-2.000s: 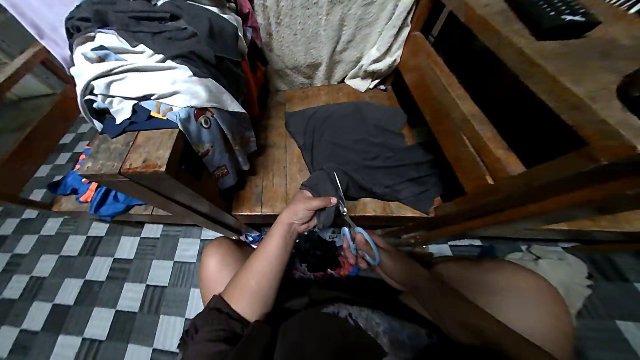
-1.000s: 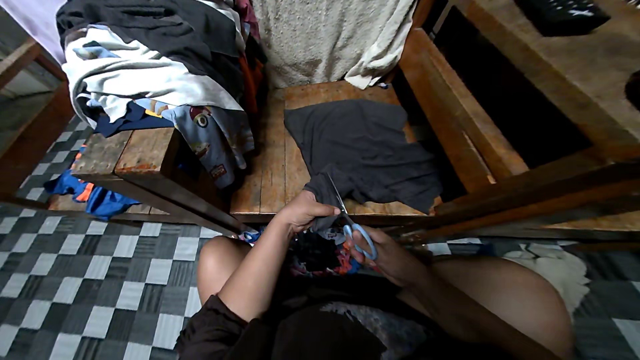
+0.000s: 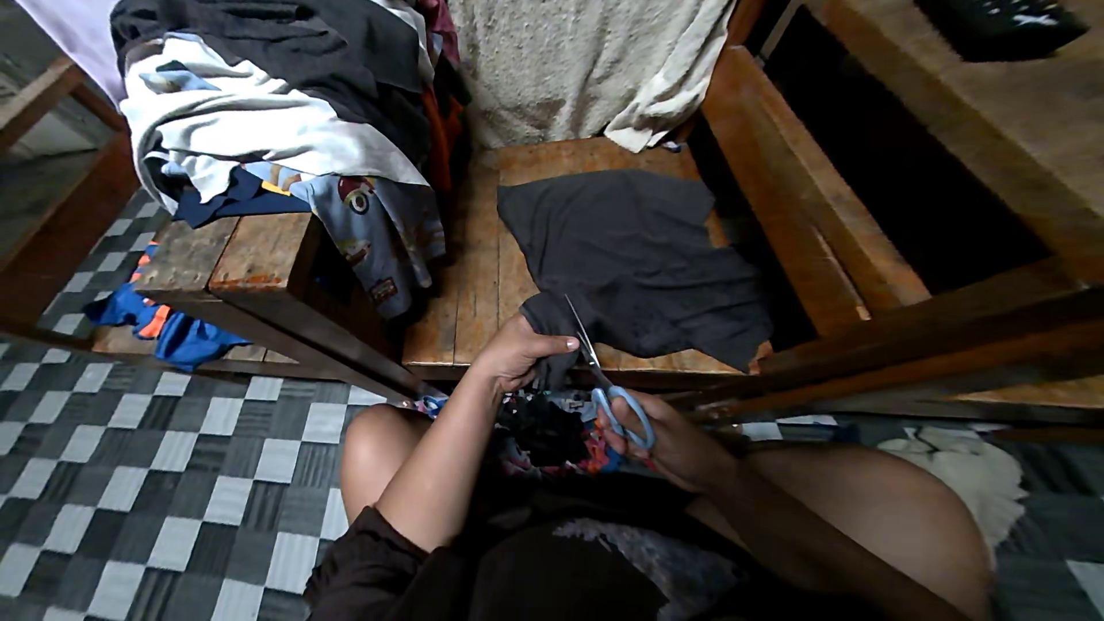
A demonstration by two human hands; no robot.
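Note:
Dark grey cloth lies spread on a wooden bench seat, its near left corner pinched in my left hand, thumb on top. My right hand grips scissors with light blue handles, fingers through the loops. The blades point up and away, against the cloth just right of my left thumb; whether the cloth lies between them is hard to tell. Below my hands, between my legs, sits a heap of dark and coloured fabric pieces, partly hidden.
A pile of clothes rests on the wooden armrest at left. Blue and orange cloth lies low behind it. A cream towel hangs over the bench back. Pale cloth is on the checkered floor at right. A black object stands upper right.
Both hands stay in nearly the same place, with small shifts of the held cloth corner and the scissors. The spread cloth on the bench has not plainly moved.

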